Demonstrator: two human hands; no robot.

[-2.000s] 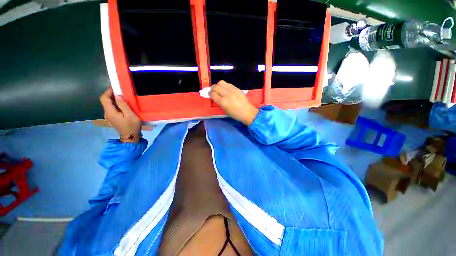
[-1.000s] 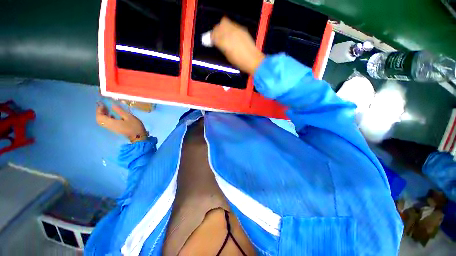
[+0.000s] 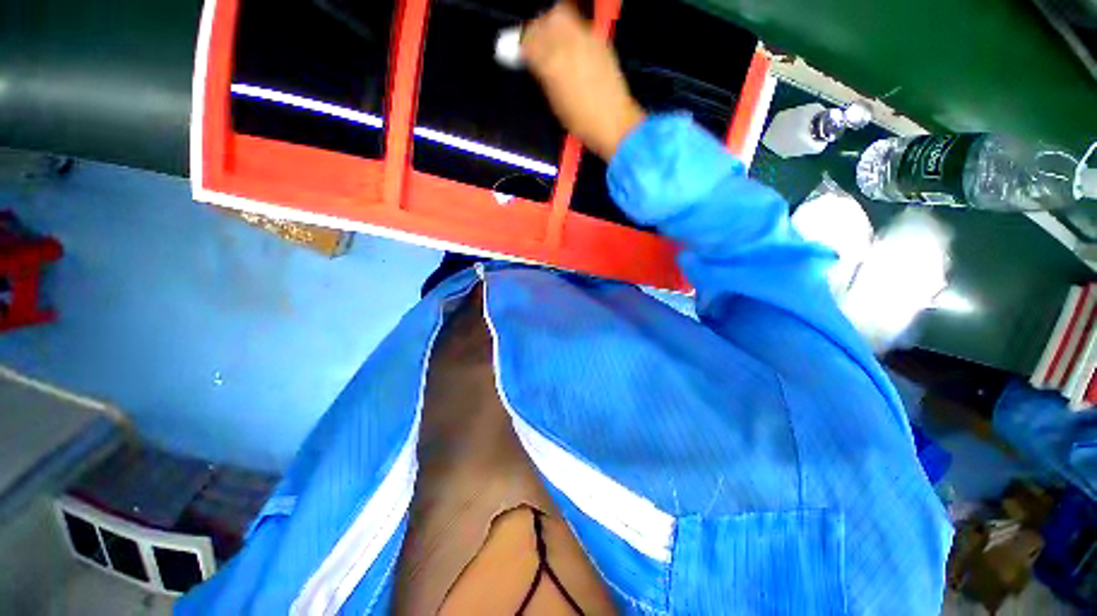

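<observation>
A red tray with a white outer edge (image 3: 289, 166) lies at the top, tilted in view, with three slots. A glossy black display panel (image 3: 475, 90) lies in the middle slot, with a white light streak across it. Other black panels lie in the left slot (image 3: 315, 54) and the right slot (image 3: 680, 72). My right hand (image 3: 577, 72) is over the middle panel, slightly blurred, and pinches a small white wiping cloth (image 3: 510, 48) between its fingers. My left hand is not in view.
Right of the tray are a small whitish bottle (image 3: 800, 129), a drink bottle on its side (image 3: 950, 169) and two shiny white round patches (image 3: 896, 277). A white tray (image 3: 132, 556) stands low at left. A red stool (image 3: 27, 277) is at the left edge.
My right hand has moved up over the middle panel with the cloth. My left hand let go of the tray and has left the picture. The tray sits further up and left in view.
</observation>
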